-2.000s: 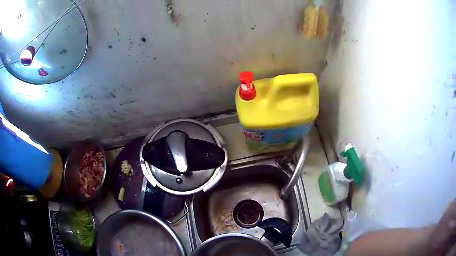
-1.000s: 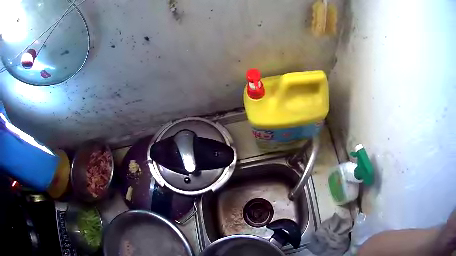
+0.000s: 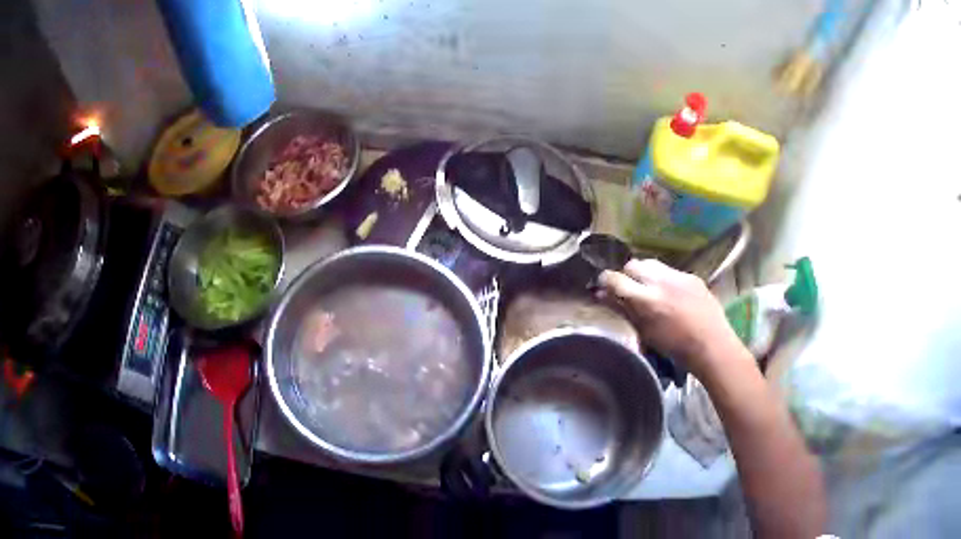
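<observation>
My right hand [image 3: 655, 305] reaches in from the lower right, over the sink, with its fingers closed on a small dark object [image 3: 605, 253], perhaps a utensil or handle; what it is stays unclear. Below the hand is a deep silver cooking pot [image 3: 559, 421], nearly empty, with a small pale bit at its bottom. To its left stands a wide silver stockpot [image 3: 379, 353] with cloudy liquid and a pinkish meat piece near its left side. The steel pressure cooker lid [image 3: 522, 200] with a black handle lies behind. My left hand is not in view.
A yellow detergent jug [image 3: 711, 179] and green-topped spray bottle [image 3: 801, 290] stand at right. Bowls of sliced meat [image 3: 304, 168] and cut greens [image 3: 234, 274] are left. A red turner [image 3: 229, 390] lies on a steel tray [image 3: 190, 442]. A dark wok [image 3: 63, 258] sits far left.
The view has shifted left and down, showing the wok, tray and both pots more fully. My right forearm, earlier at the lower right edge, now reaches over the sink with the hand closed on a dark object.
</observation>
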